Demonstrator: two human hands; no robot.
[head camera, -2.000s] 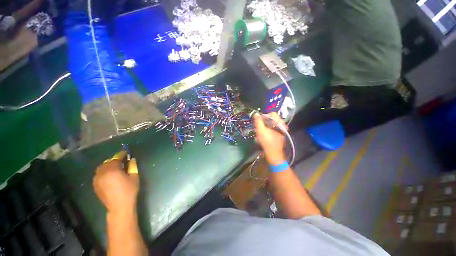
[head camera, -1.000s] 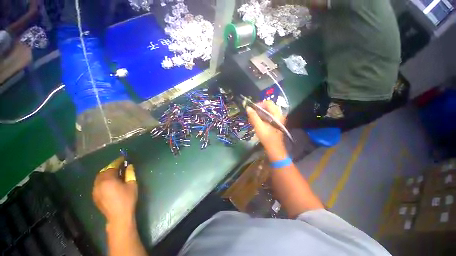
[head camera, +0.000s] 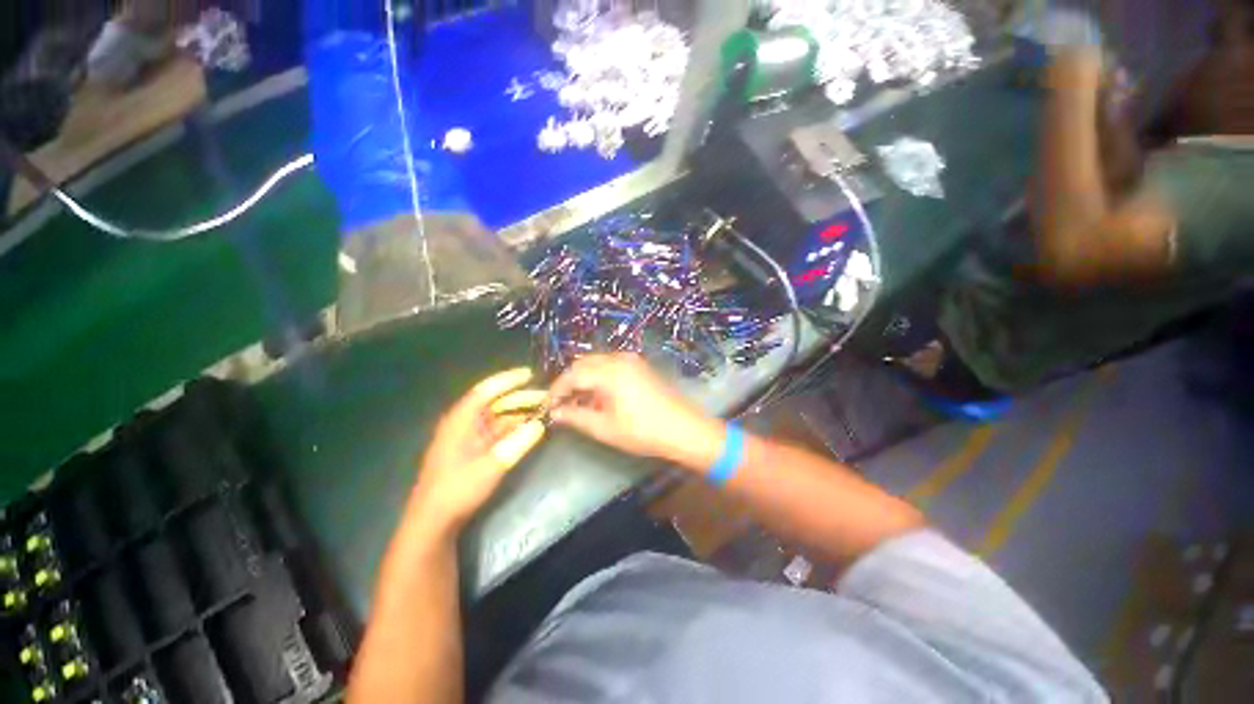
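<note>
My left hand (head camera: 475, 447), with yellow finger cots on its fingertips, holds a small dark part (head camera: 549, 409) over the green bench mat (head camera: 371, 413). My right hand (head camera: 630, 407), with a blue wristband, pinches at the same part; fingers hide most of it and blur hides its details. A tangled pile of red, blue and dark lead wires (head camera: 626, 296) lies just beyond both hands. The soldering iron (head camera: 718, 228) appears to rest beside the soldering station (head camera: 825, 255), its pale cord curving down; it is out of my hands.
A black component tray (head camera: 206, 550) at left holds boards with yellow blocks (head camera: 39, 564). The fume hood (head camera: 420, 275) stands beyond the mat. White parts (head camera: 619, 76) lie on a blue sheet (head camera: 516, 179). Solder spool (head camera: 770, 62) stands upper right. Another person's arm (head camera: 1080, 193) is at right.
My right hand has let go of the soldering iron and moved left to meet my left hand at the small part. The view has shifted, showing more of the tray. The other person's arm has appeared.
</note>
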